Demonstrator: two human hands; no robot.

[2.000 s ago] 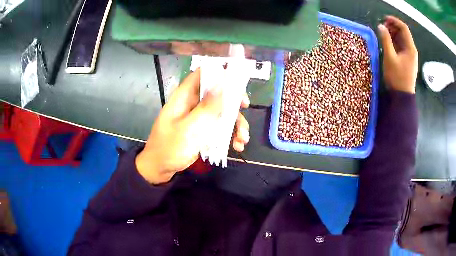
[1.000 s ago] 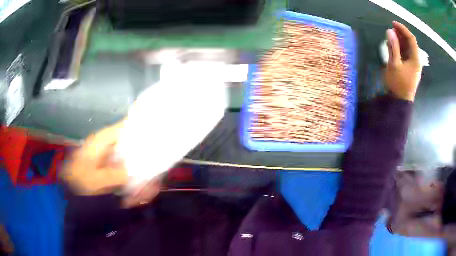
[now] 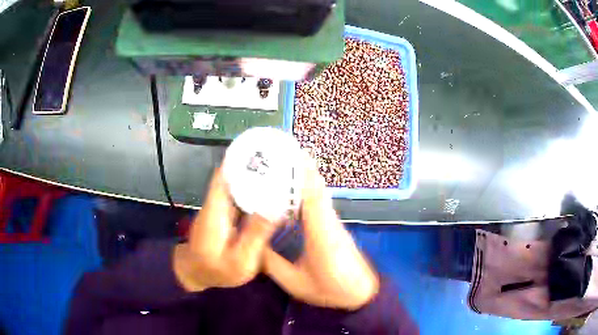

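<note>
A rounded white piece (image 3: 265, 147) with a small grey mark is held up in front of the green press (image 3: 229, 49). My left hand (image 3: 226, 242) is shut on its lower left side. My right hand (image 3: 324, 242) is at its lower right side, blurred, with its fingers partly behind or against the piece. The white die plate (image 3: 229, 95) with dark fittings shows bare under the press head. The blue tray (image 3: 410, 131) of copper-coloured rivets stands right of the press.
A smartphone (image 3: 62, 62) lies at the left, with a dark long handle (image 3: 33, 75) beside it. A black cable (image 3: 159, 141) crosses the bench (image 3: 472, 124). A red stool (image 3: 33, 212) is at lower left. Grey-brown cloth (image 3: 508, 275) is at lower right.
My right hand has come from beyond the tray to the white piece. My left hand has drawn the white piece off the press plate. The view has shifted right.
</note>
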